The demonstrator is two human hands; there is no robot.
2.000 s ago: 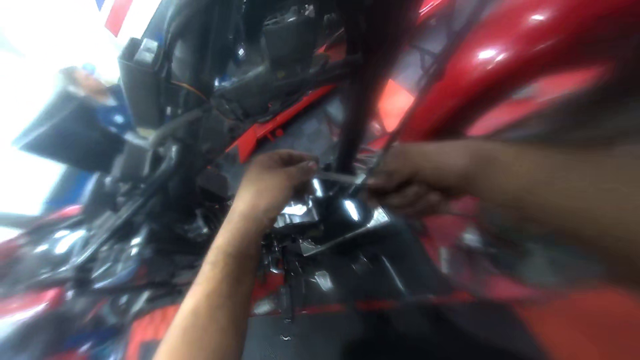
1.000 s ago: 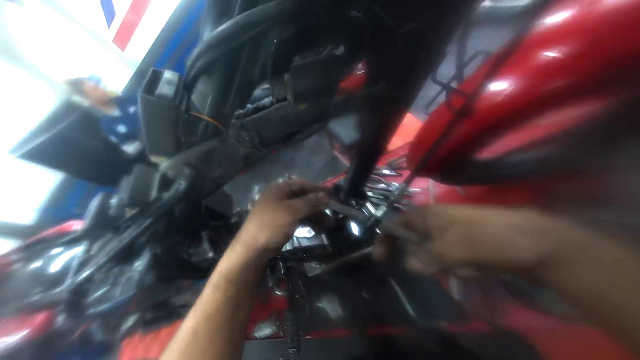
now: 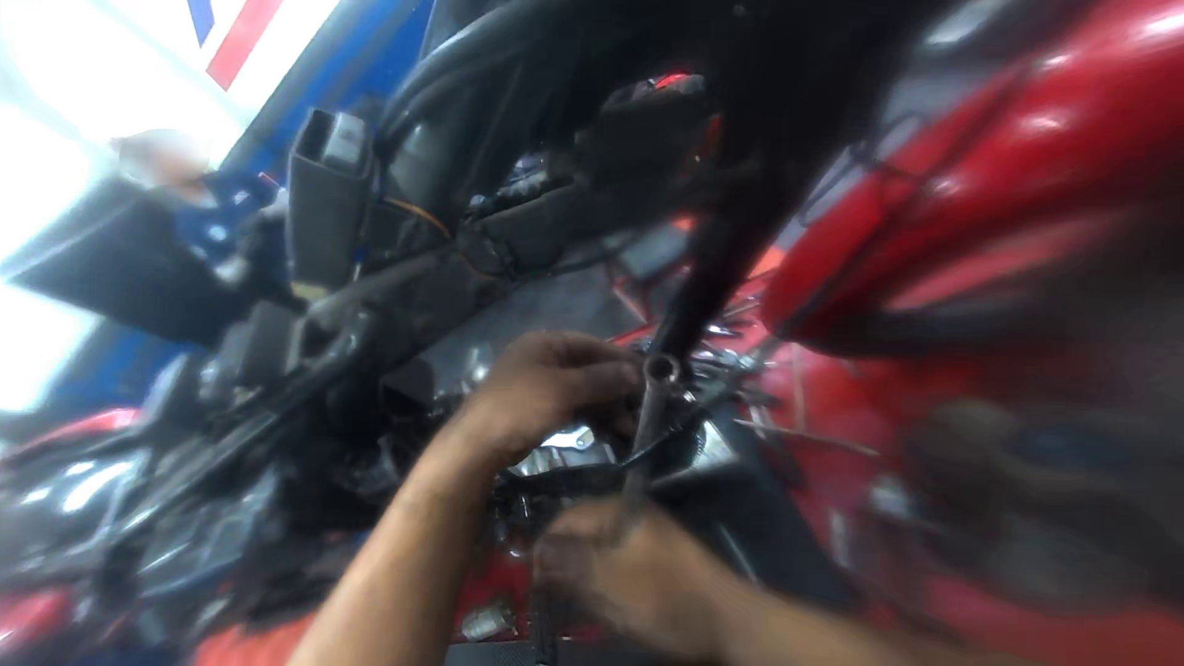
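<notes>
My right hand (image 3: 638,564), low in the middle of the view, is closed round the lower end of a metal wrench (image 3: 650,421). The wrench points upward, its ring end beside the fingertips of my left hand (image 3: 555,379). That left hand reaches in among dark vehicle parts, above a shiny metal part (image 3: 569,442); its fingertips are partly hidden, and I cannot tell whether they hold anything. A black bar or tube (image 3: 731,231) slants down to just above the wrench's ring.
A glossy red body panel (image 3: 980,166) fills the upper right. Several metal tools (image 3: 731,365) lie behind the wrench on a red surface. A dark frame with cables (image 3: 518,222) spans the upper middle. Another person (image 3: 217,213) in dark blue is at the far left.
My right hand has moved lower and toward the left, and the wrench now stands upright in the view rather than lying across between my hands. My left hand stays in about the same place.
</notes>
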